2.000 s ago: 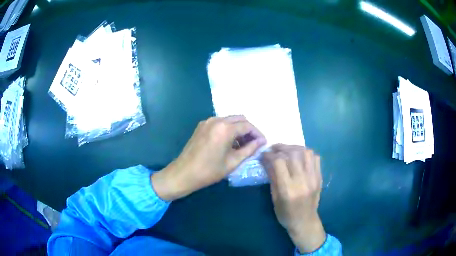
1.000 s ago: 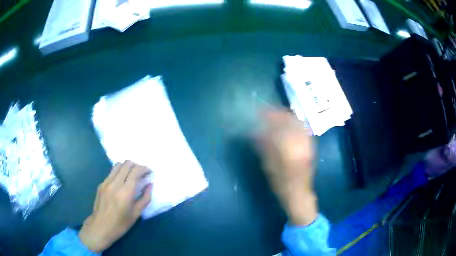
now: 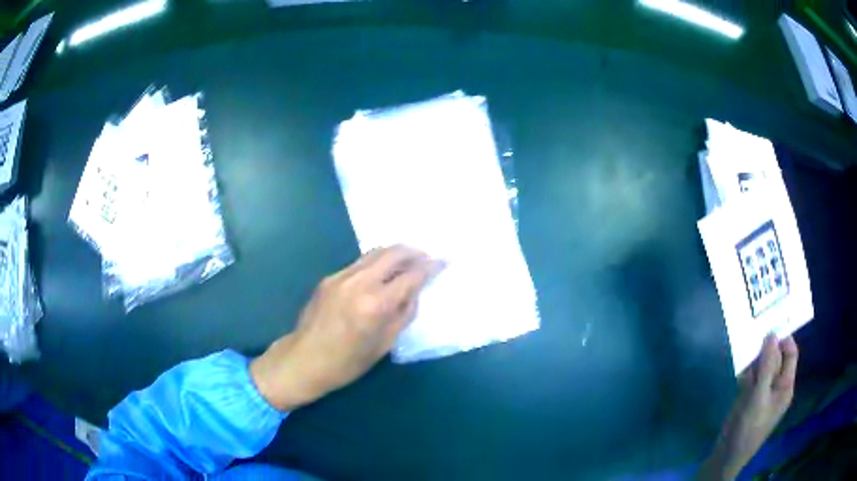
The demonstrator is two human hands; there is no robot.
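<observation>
A centre pile of white sheets and bags lies before me, with a clear crinkled edge along its right side. My left hand is on the pile's lower left part, fingers bent and fingertips together; whether they pinch a bag is unclear. My right hand, partly cut off by the lower edge, holds the near edge of a white leaflet with a dark-framed block of small pictures. The leaflet overlaps the right-hand pile of loose leaflets and sticks out towards me.
A fanned pile of glossy bagged leaflets lies at left. A narrower bagged pile is at the far left edge, below a white block. A long white stack stands at far right. A dark tray area lies beside the right pile.
The view has swung back to the left. My right hand, blurred before near the right pile, now grips a leaflet there. My left hand remains at the centre pile.
</observation>
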